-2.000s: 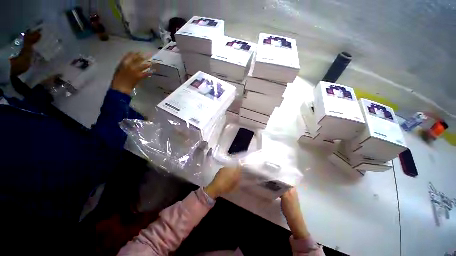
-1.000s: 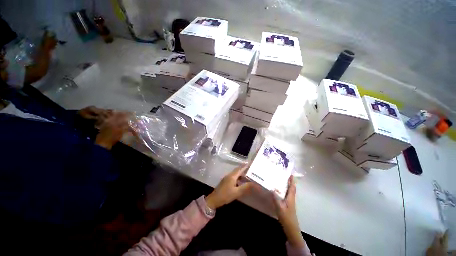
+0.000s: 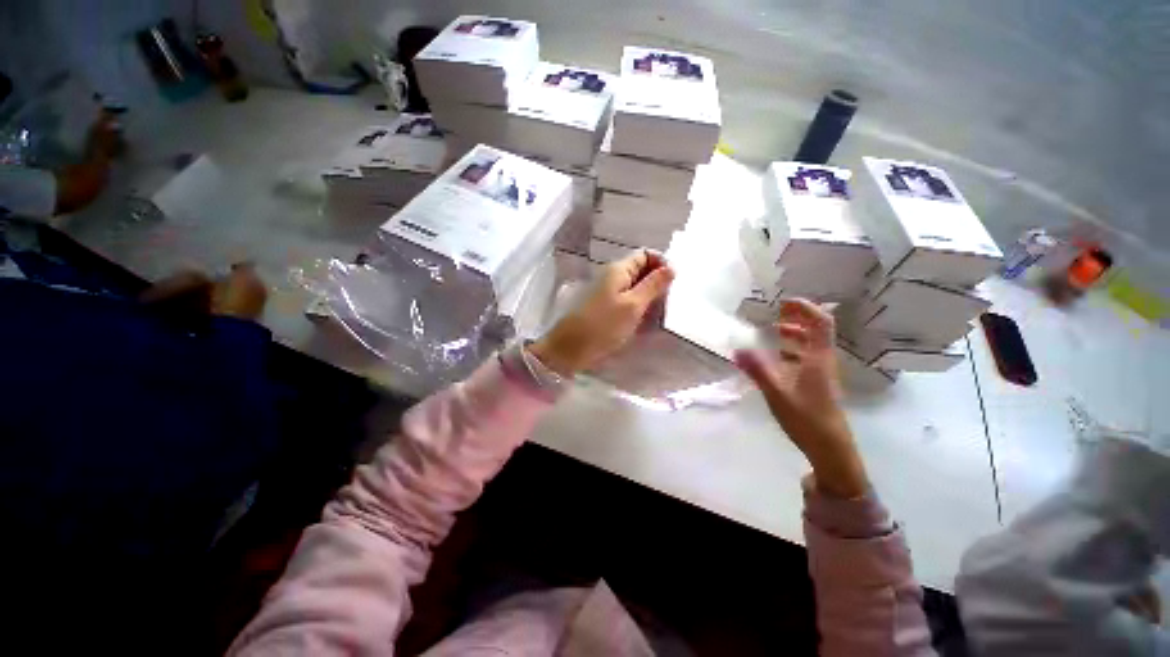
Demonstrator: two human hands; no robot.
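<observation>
A white retail box, washed out by glare, is low over the bench between my hands. Crinkled clear film shows along its lower side. My left hand is at the box's left edge with fingers curled together; whether it grips the box or film cannot be told. My right hand is open, fingers spread, just right of the box, and looks empty. The box and my left hand cover the phone's spot.
A box pile with loose clear film stands left. White box stacks are behind, and more stacks stand right. Behind them is a black cylinder. A dark phone lies right. A neighbour's pale sleeve is lower right; another person in dark blue is left.
The box has moved from near the bench's front edge back over the phone's spot. My right hand has let go of it and opened. A pale sleeve has come in at lower right.
</observation>
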